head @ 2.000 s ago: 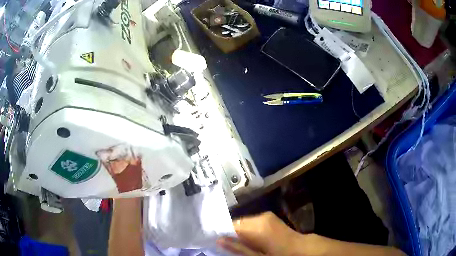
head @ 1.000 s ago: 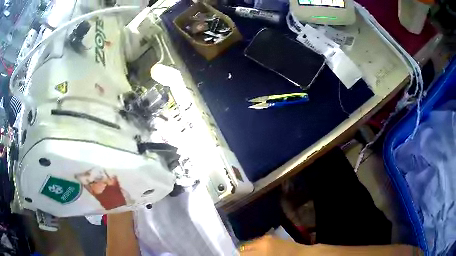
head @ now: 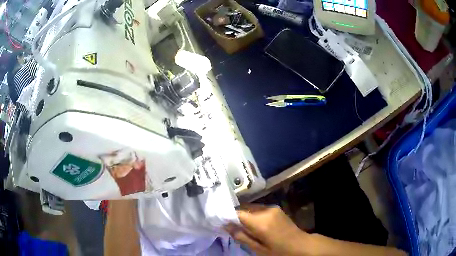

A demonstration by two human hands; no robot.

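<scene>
A white garment piece [head: 182, 217] lies under the needle end of the white sewing machine head [head: 107, 130] and hangs off the front edge of the bed. My right hand [head: 262, 227] pinches the cloth's right edge, just below the corner of the bed. My left forearm rises at the left of the cloth, but my left hand is hidden behind the machine head. The presser foot area [head: 205, 175] is bright with glare, and the needle cannot be made out.
Yellow and blue thread snips [head: 296, 101] and a black phone [head: 305, 59] lie on the dark blue mat. A brown box of metal parts [head: 231, 40] and a marker are behind. The control panel [head: 345, 24] stands at the back right. A blue bin [head: 395, 175] with pale cloth is at right.
My right hand has moved up from the bottom of the picture to the cloth's edge near the bed. The cloth is more bunched than a second ago. The camera view has shifted.
</scene>
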